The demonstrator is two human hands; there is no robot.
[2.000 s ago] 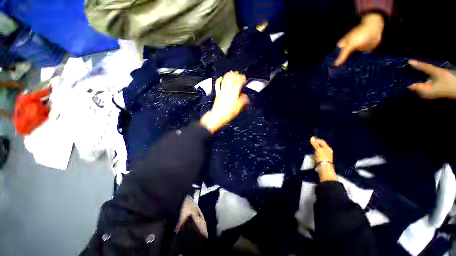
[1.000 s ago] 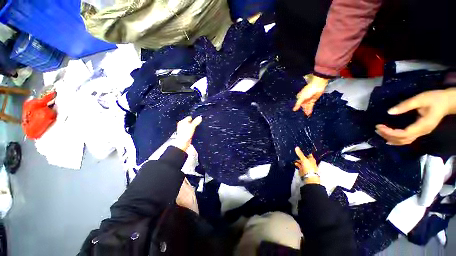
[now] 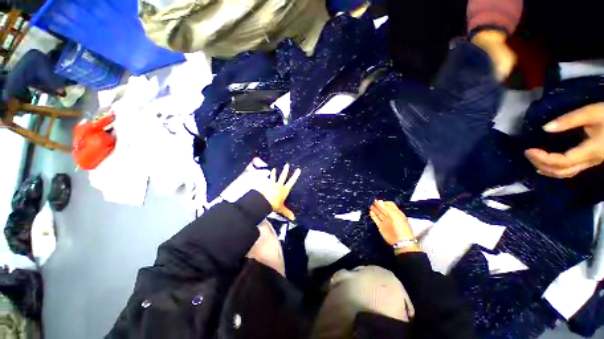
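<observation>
Navy flecked garment pieces [image 3: 344, 159] lie spread and overlapping in front of me. My left hand [image 3: 279, 192] rests on their near left part with its fingers spread. My right hand [image 3: 392, 224] lies on the near edge of the same cloth, fingers together and extended, with a band at the wrist. Neither hand visibly grips anything. White angular pieces [image 3: 460, 232] lie among the navy cloth, right of my right hand. A dark flat rectangular object [image 3: 253, 101] lies on the cloth at the back left.
Another person's hand [image 3: 495, 53] holds a navy piece at the upper right; a second hand [image 3: 575, 142] is at the right edge. White scraps [image 3: 142, 126], an orange-red bag [image 3: 94, 141], a blue bin [image 3: 106, 33], a wooden stool [image 3: 46, 122] and black bags [image 3: 26, 205] are left.
My left hand has moved from the back cloth to the nearer part and spread its fingers. My right hand has moved slightly nearer and left. The other person's hand has lifted a navy piece.
</observation>
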